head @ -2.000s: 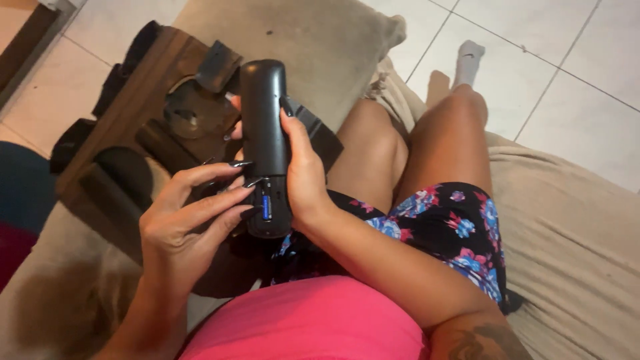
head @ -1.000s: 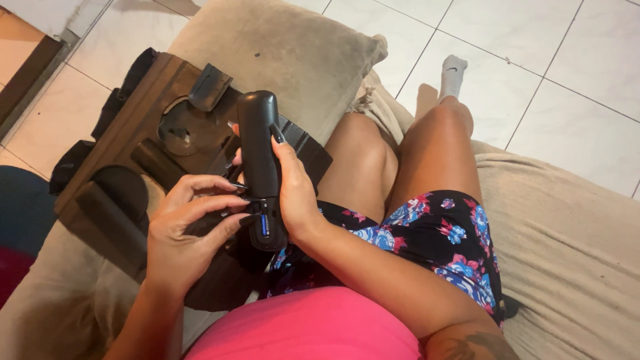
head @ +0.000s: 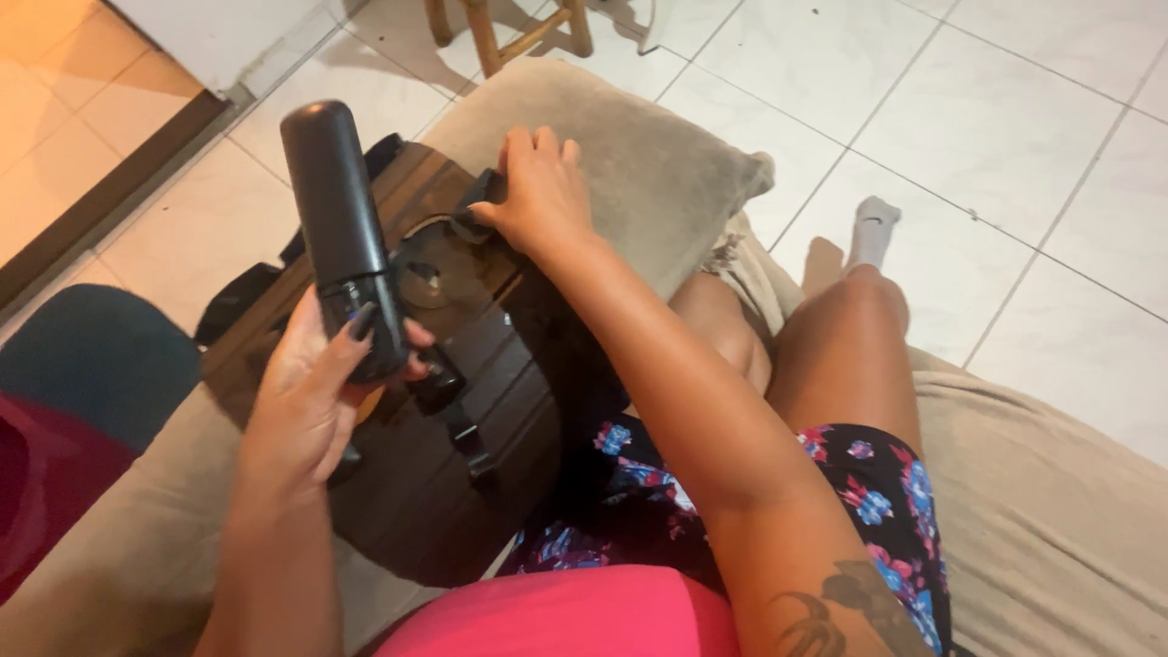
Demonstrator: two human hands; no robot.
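Note:
My left hand [head: 306,401] grips the lower part of a black elongated handheld device [head: 338,201], tilted with its rounded end up. A small recess with something blue inside shows near my left thumb. My right hand [head: 545,196] is at the upper right edge of a dark wooden board [head: 401,196], its thumb and fingers around a small black piece [head: 484,193], mostly hidden by the hand. A round transparent dish-like thing [head: 433,274] lies on the board. Below it are a small black part [head: 440,379] and a black strip-like part [head: 470,447].
The board rests on a beige-covered seat beside a beige cushion [head: 620,137]. Black items [head: 233,301] stick out past its left edge. A dark rounded chair back [head: 100,356] stands at the left, and a wooden stool's legs [head: 484,36] are at the top.
My right hand has left the device and moved to the black piece on the board's upper edge. My left hand, earlier at the device's recess, now holds the device, farther left.

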